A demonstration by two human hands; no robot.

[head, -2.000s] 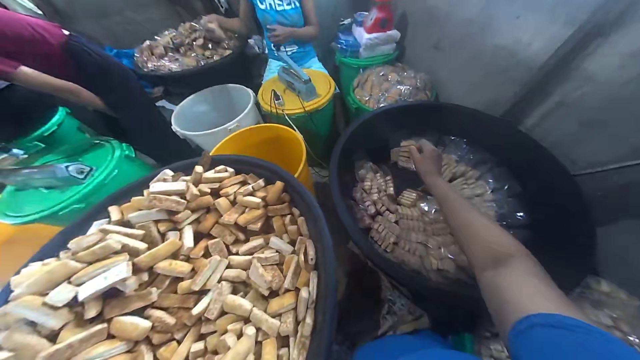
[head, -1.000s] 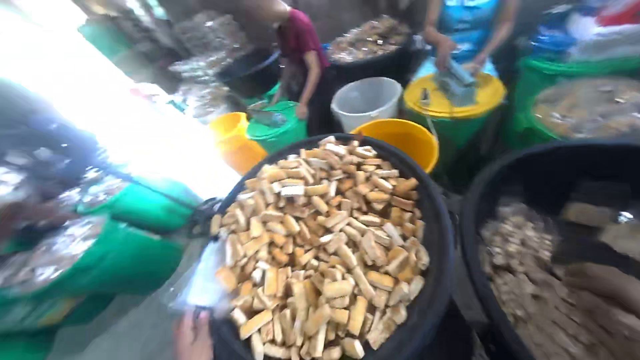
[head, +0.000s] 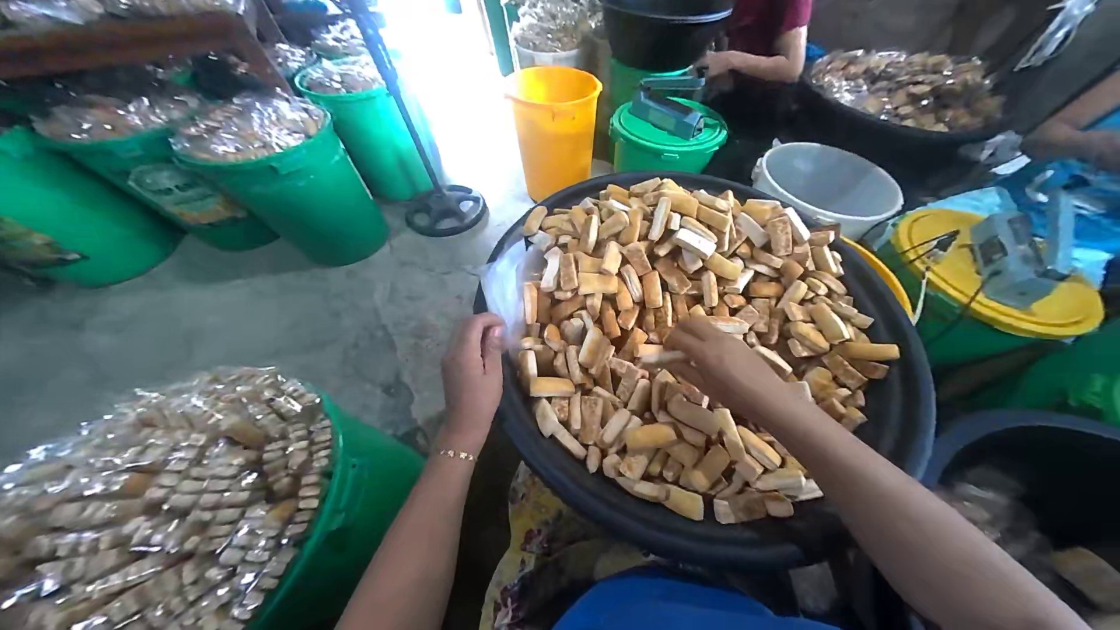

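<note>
A wide black tub (head: 914, 385) stands before me, heaped with rectangular pieces of toasted bread or biscuit (head: 652, 437). At its left rim my left hand (head: 475, 363) pinches a clear plastic bag (head: 507, 293) between thumb and fingers; the bag hangs over the rim and the heap's left edge. My right hand (head: 713, 354) reaches into the middle of the heap, its fingers down among the pieces. A pale piece lies at its fingertips; whether the fingers grip it is hard to tell.
Green buckets (head: 297, 192) of bagged pieces line the left, another (head: 350, 499) at lower left. A second black tub (head: 1024, 429) is at right. Behind are a white bucket (head: 827, 184), heat sealers (head: 1019, 262) on lidded buckets and an orange bucket (head: 553, 127). Co-workers' arms (head: 757, 66) show behind.
My right hand has moved from the packed bags in the right tub to the loose pieces. My left hand has come into fuller view with the clear bag. The view has swung left.
</note>
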